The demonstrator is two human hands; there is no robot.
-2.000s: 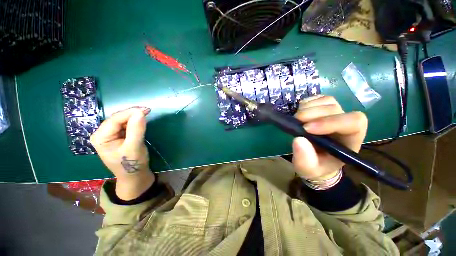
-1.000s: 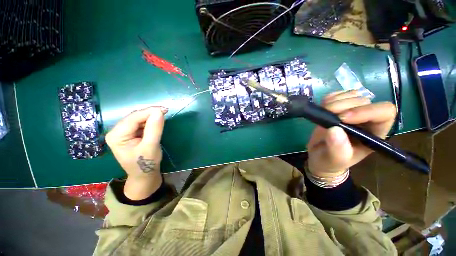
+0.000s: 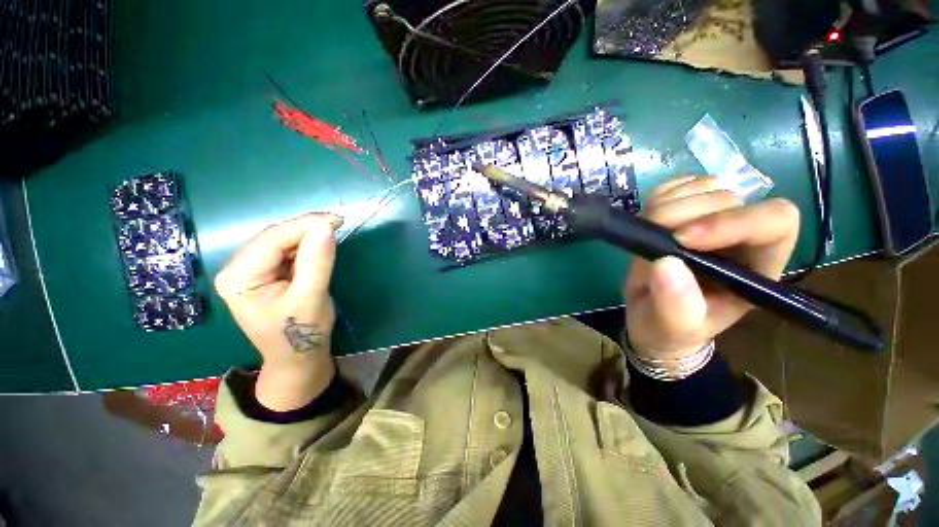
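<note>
A black panel of small circuit boards (image 3: 494, 211) lies flat on the green mat in front of me. My right hand (image 3: 710, 257) holds the black soldering iron (image 3: 659, 242) like a pen, its brassy tip over the panel's second board from the left. Whether the tip touches is unclear. My left hand (image 3: 283, 283) pinches the thin silvery solder wire (image 3: 373, 206) between thumb and forefinger, left of the panel. The wire runs right to the panel's upper left edge.
A smaller panel pile (image 3: 151, 252) lies left, a large dark stack (image 3: 51, 77) far left. Red lead wires (image 3: 319, 126) and a fan (image 3: 479, 46) lie behind. Right are a clear bag (image 3: 726, 154), tweezers (image 3: 819, 154), a smartphone (image 3: 894, 170) and blackened cardboard (image 3: 700, 36).
The iron tip has moved from the first board's upper left corner to the second board. My left hand has moved right with the solder wire. The view has shifted slightly.
</note>
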